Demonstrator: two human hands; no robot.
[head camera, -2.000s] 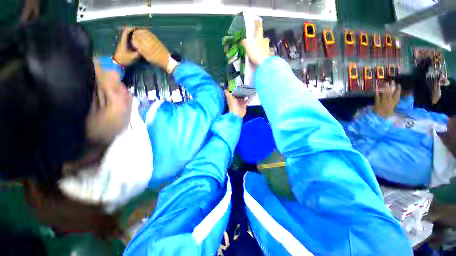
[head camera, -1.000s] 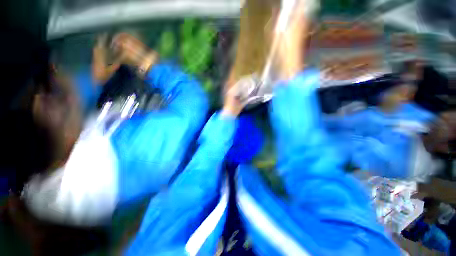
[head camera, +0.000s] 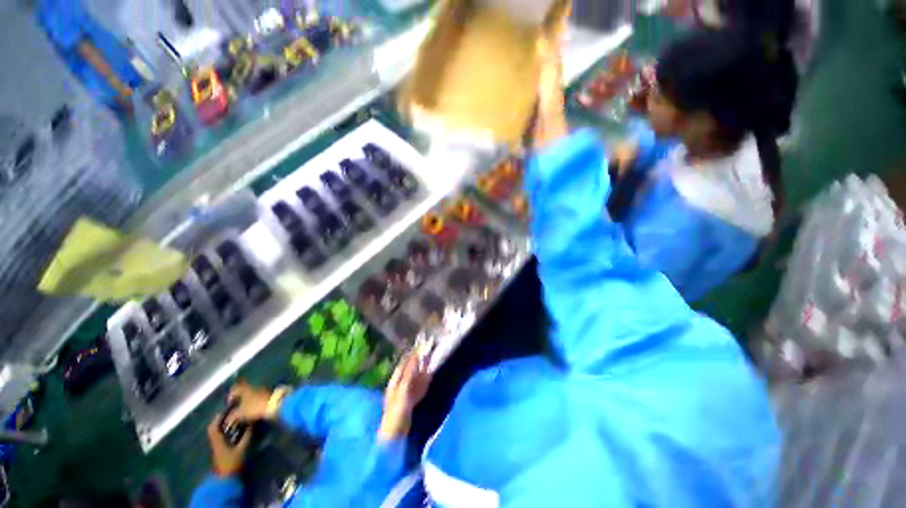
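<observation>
My right hand is stretched far forward and grips the side of an open brown cardboard box, tilted above the rail. My left hand is at the near edge of a clear phone tray; blur hides whether its fingers hold anything. The tray holds rows of dark phone backs and several red phones with orange screen surrounds. A loose pile of green batteries lies on the green bench mat left of the tray.
White trays of black phone parts lie beyond. A neighbour's hands hold a dark item at lower left. Another person sits at right. Wrapped white packets stand far right. A yellow sheet is at left.
The view has swung and turned. The green batteries, earlier in the box, now lie on the mat. My right hand has carried the box forward and up, away from my left hand.
</observation>
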